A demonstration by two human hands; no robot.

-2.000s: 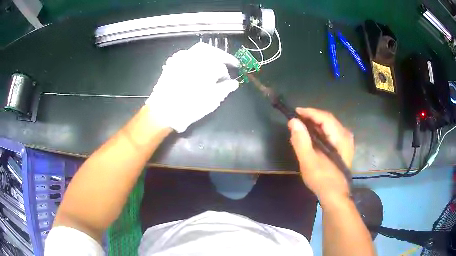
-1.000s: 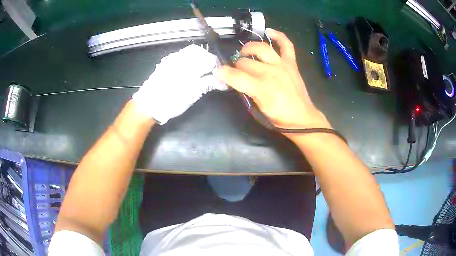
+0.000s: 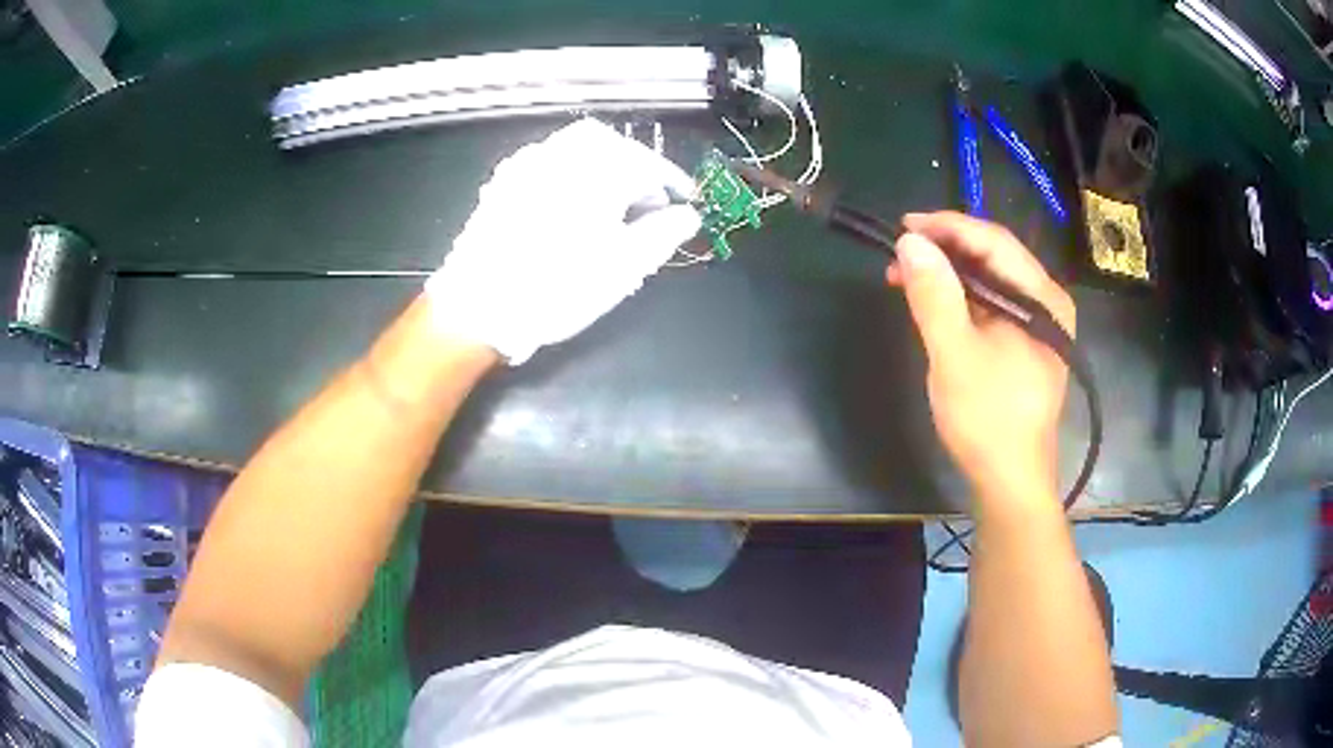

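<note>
My left hand (image 3: 563, 241), in a white glove, holds the green circuit board (image 3: 727, 205) by its left edge between thumb and fingers. White lead wires (image 3: 814, 139) loop from the round end of the silver motor unit (image 3: 497, 91) to the board. The unit lies across the bench behind my left hand. My bare right hand (image 3: 994, 329) holds the soldering iron (image 3: 863, 224) like a pen. Its tip is at the board's upper right edge; whether it touches cannot be told. Short silver prongs (image 3: 645, 139) show between glove and unit.
A solder spool (image 3: 54, 284) stands at left, its solder wire (image 3: 263, 273) running to the glove. Blue-handled cutters (image 3: 1023, 161), the iron stand with yellow sponge (image 3: 1117, 234) and the black soldering station (image 3: 1243, 278) are at right. A blue-purple crate (image 3: 132, 541) is below left.
My right hand has let go near the board and wires, moved right, and turned the iron so its tip is at the board. The board shows openly again. The unit has shifted slightly right.
</note>
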